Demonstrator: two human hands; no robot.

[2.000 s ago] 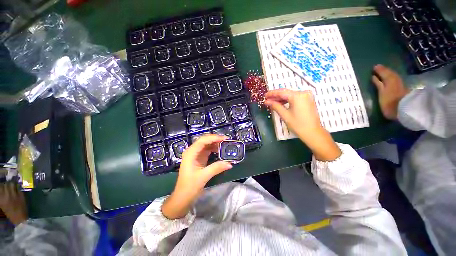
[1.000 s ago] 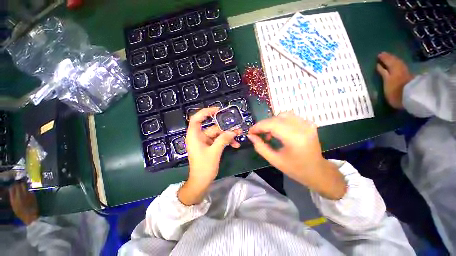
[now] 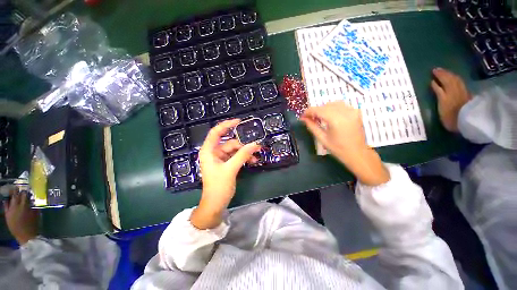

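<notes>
My left hand [image 3: 220,167] holds a black rounded-square watch case [image 3: 250,131] with a shiny pale rim between thumb and fingers, above the near part of the black blister tray [image 3: 221,87]. The tray holds rows of similar cases, with an empty pocket left of my left hand's fingers. My right hand [image 3: 342,133] is at the near end of a loose pile of tiny red parts [image 3: 293,95], with thumb and index fingertips close together. Whether they pinch a tiny part cannot be made out. The hand covers the near left part of the white parts sheet [image 3: 391,116].
Bright blue bits [image 3: 356,58] lie on a tilted white card [image 3: 369,88] on the sheet. Crumpled clear bags [image 3: 96,85] and a black box [image 3: 58,150] are at left. Another person's hand [image 3: 450,101] rests at right, another [image 3: 21,216] at lower left. Another black tray [image 3: 487,39] is upper right.
My right hand has moved away from the watch case, rightward and up to the red pile. My left hand keeps the case, slightly further left than a second ago.
</notes>
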